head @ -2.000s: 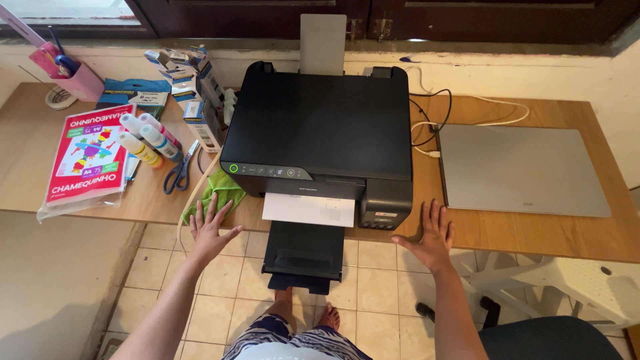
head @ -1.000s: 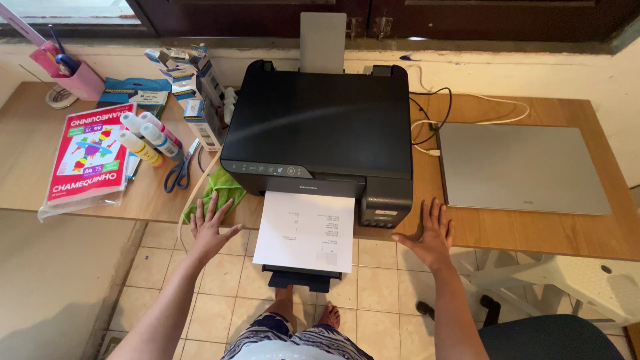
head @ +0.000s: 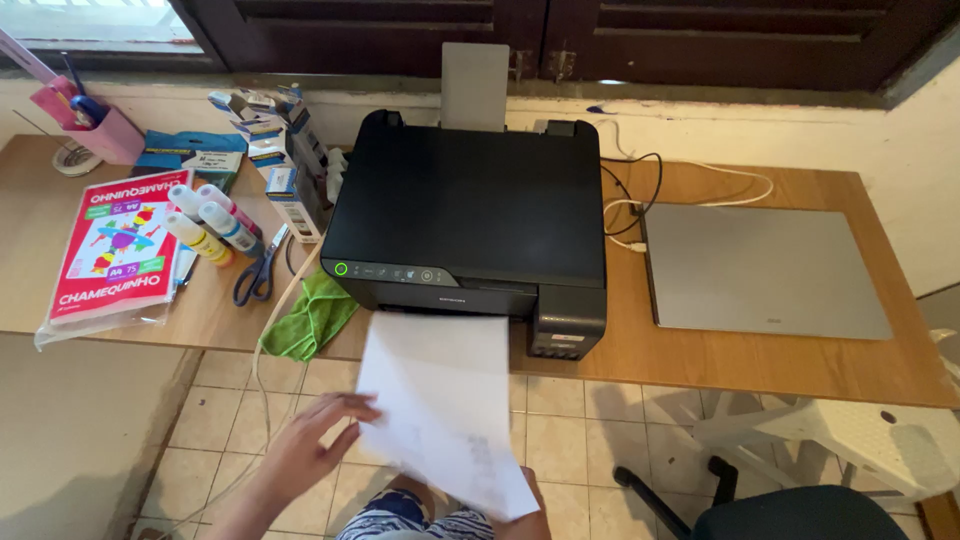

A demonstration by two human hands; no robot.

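A white paper sheet (head: pixel 442 390) with faint, blurred print extends from the front of the black Epson printer (head: pixel 472 202) toward my body. My left hand (head: pixel 330 431) is at the sheet's left edge, thumb and fingers apart; whether it touches the paper is unclear. My right hand (head: pixel 529 495) is at the sheet's lower right corner, mostly hidden under the paper, and its grip cannot be made out. A green cloth (head: pixel 311 319) lies by the printer's front left corner. The sheet covers the spot where the output tray was visible.
Left of the printer are scissors (head: pixel 259 274), ink bottles (head: pixel 214 221), small cardboard boxes (head: pixel 289 172), a plastic-wrapped paper pack (head: pixel 120 247) and a pink pen holder (head: pixel 112 135). To the right lie a closed grey laptop (head: pixel 765 270) and cables (head: pixel 656 187). A white stool (head: pixel 862 442) and dark chair (head: pixel 802 514) stand below.
The sheet came further out of the printer and now reaches toward my lap. Both hands left the table's front edge and moved to the paper.
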